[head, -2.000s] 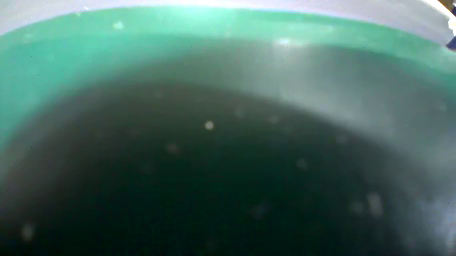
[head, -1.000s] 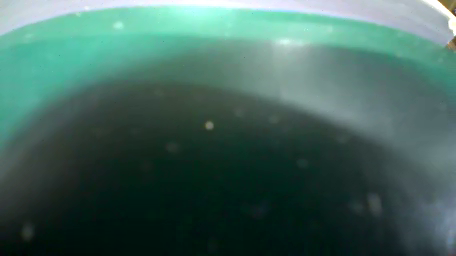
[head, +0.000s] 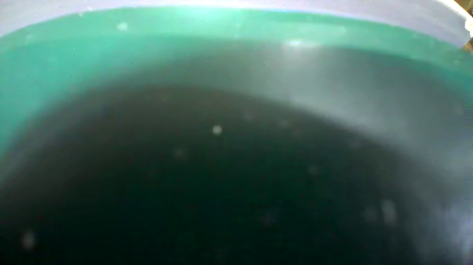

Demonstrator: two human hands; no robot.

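Note:
A blurred green surface [head: 46,67] lies right against the camera. A large dark area [head: 218,186] covers most of the lower and middle view, with a grey, hazy sheen at the right. Several small pale spots show over it. Everything is too close and out of focus to name. Neither my left hand nor my right hand is in view, and no part or bag can be made out.
A pale lilac-grey band [head: 363,13] runs along the top edge beyond the green. A small bit of brown and white background shows at the top right corner, too small to tell what it is.

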